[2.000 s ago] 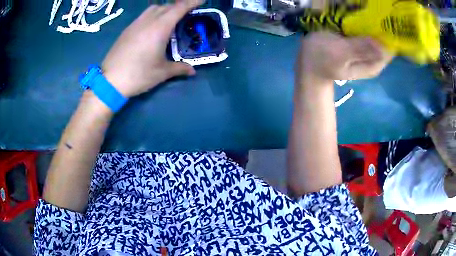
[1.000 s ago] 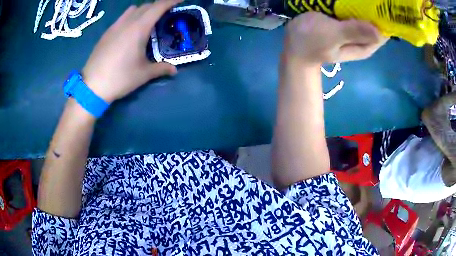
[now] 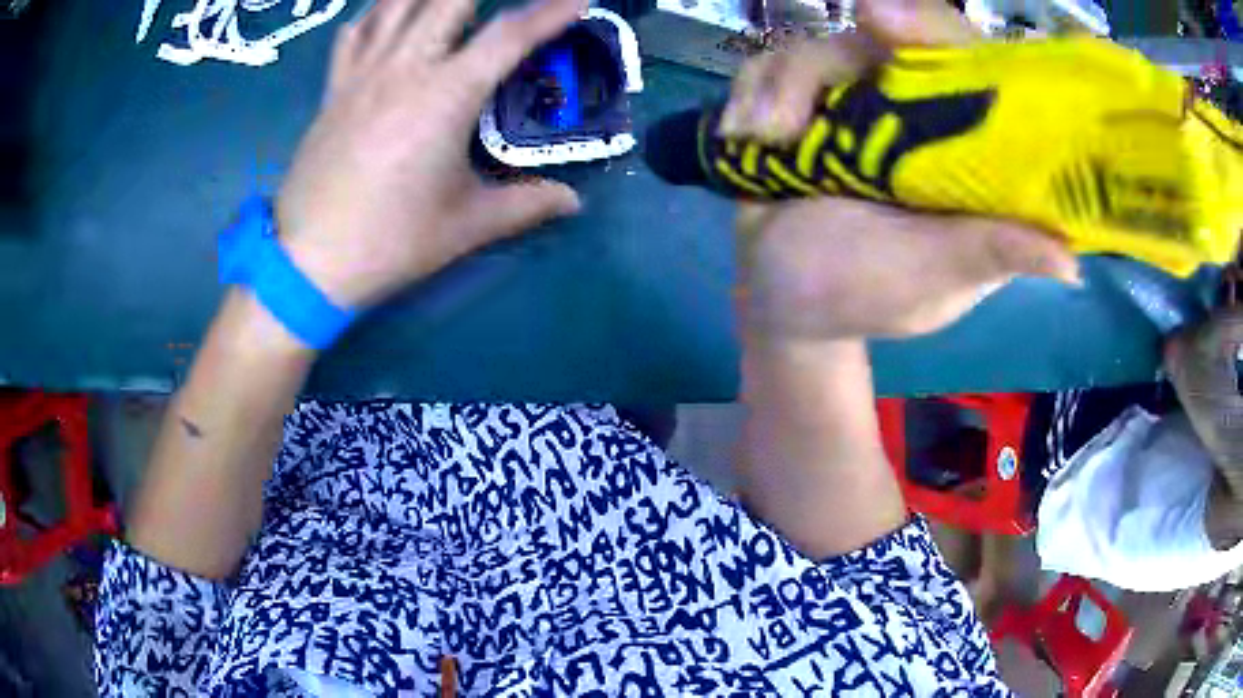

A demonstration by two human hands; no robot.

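Observation:
A black squarish housing [image 3: 525,109] with a blue cylinder [image 3: 559,85] inside lies on the dark green bench top, a white edge strip [image 3: 559,152] around it. My left hand [image 3: 409,157], with a blue wristband, is at the housing's left side, thumb and fingers spread around it. My right hand [image 3: 866,252] grips a yellow electric screwdriver [image 3: 1036,143] with a black-striped grip. Its dark front end points left, just right of the housing. The driver tip cannot be made out.
A pile of white strips [image 3: 232,30] lies at the upper left. Part of a silvery metal box [image 3: 695,52] shows behind the driver. Red stools [image 3: 961,464] stand below the bench edge. Another person's arm and white clothing [image 3: 1138,498] are at the right.
The yellow screwdriver and my right hand have moved down and left, towards the housing. The driver's dark front end now shows fully. My left hand stays around the housing.

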